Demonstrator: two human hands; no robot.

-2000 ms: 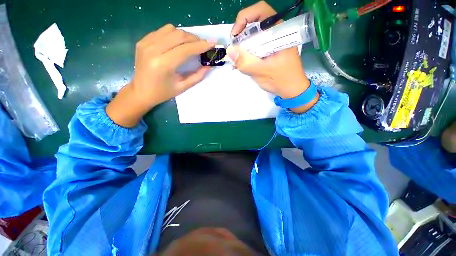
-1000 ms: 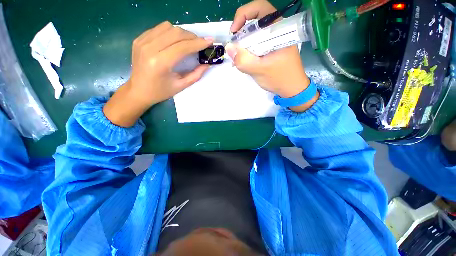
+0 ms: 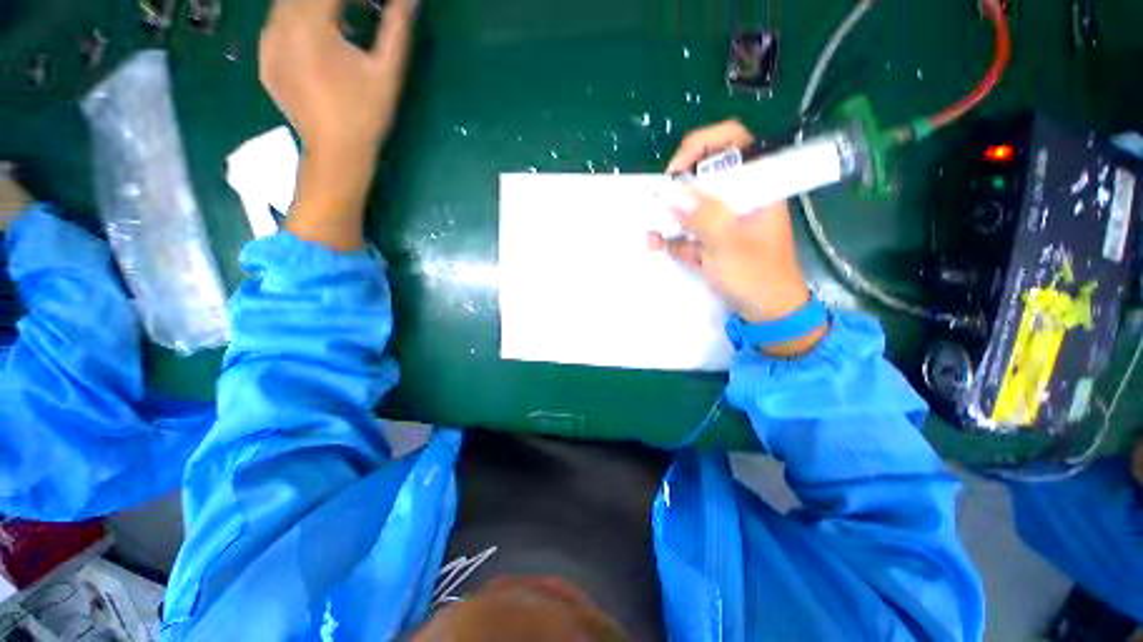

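Observation:
My right hand (image 3: 740,245) grips the dispensing syringe (image 3: 802,172) over the right part of the white paper sheet (image 3: 589,276). The syringe lies tilted, its green cap (image 3: 865,144) up to the right; its needle tip cannot be made out. My left hand (image 3: 328,75) is stretched to the top edge, left of the sheet, its fingertips partly cut off. A small dark housing (image 3: 361,20) shows between its thumb and fingers; whether it is held or lies on the bench cannot be told.
Another dark housing (image 3: 752,60) lies beyond the syringe. Several small ones lie at the top left. A clear plastic bag (image 3: 157,213) and crumpled wipe (image 3: 266,176) are at left. The black dispenser (image 3: 1053,276) with hoses stands at right. Neighbouring people's blue sleeves (image 3: 75,364) show at both sides.
My left hand has moved from the syringe tip up and left to the top edge, with no housing now at the tip. My right hand still holds the syringe. The view has shifted.

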